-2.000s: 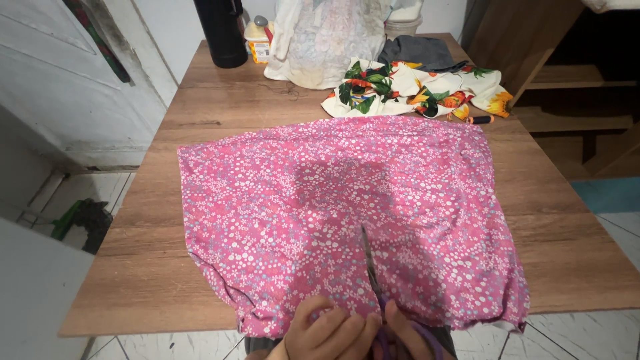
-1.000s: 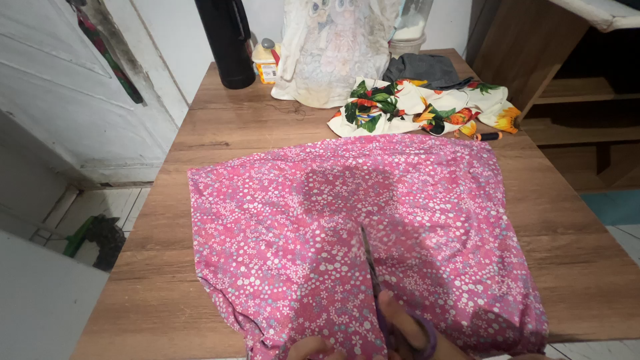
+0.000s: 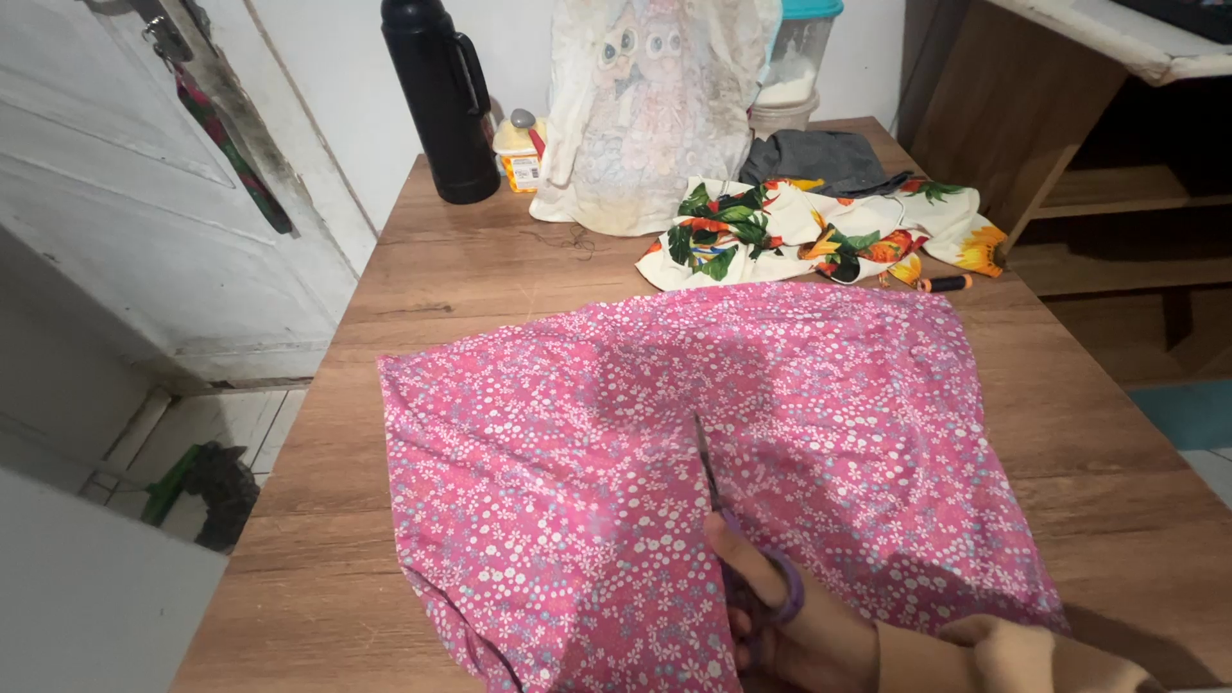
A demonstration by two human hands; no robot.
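A pink cloth with small white flowers (image 3: 539, 481) lies spread over the wooden table, its near part running out of the bottom of view. My right hand (image 3: 770, 606) is around the purple handles of a pair of scissors (image 3: 712, 472). One narrow blade shows on top of the cloth, pointing away from me; the other blade is hidden. The cloth's edge runs beside the handles, and some fingers are partly behind it. My left hand cannot be made out; a beige bulge at the right forearm may be sleeve or hand.
A white cloth with a fruit and flower print (image 3: 789, 231), a grey cloth (image 3: 818, 162) and a dark thread spool (image 3: 945, 283) lie beyond the pink cloth. Behind stand a black thermos (image 3: 443, 106), a small tub (image 3: 520, 159), a cartoon-print bag or cloth (image 3: 645, 115) and a teal-lidded container (image 3: 799, 58).
Two seconds ago both hands were together at the cloth's near edge. The left hand has dropped out of clear sight, while the right hand still holds the scissors and its forearm now shows at the right.
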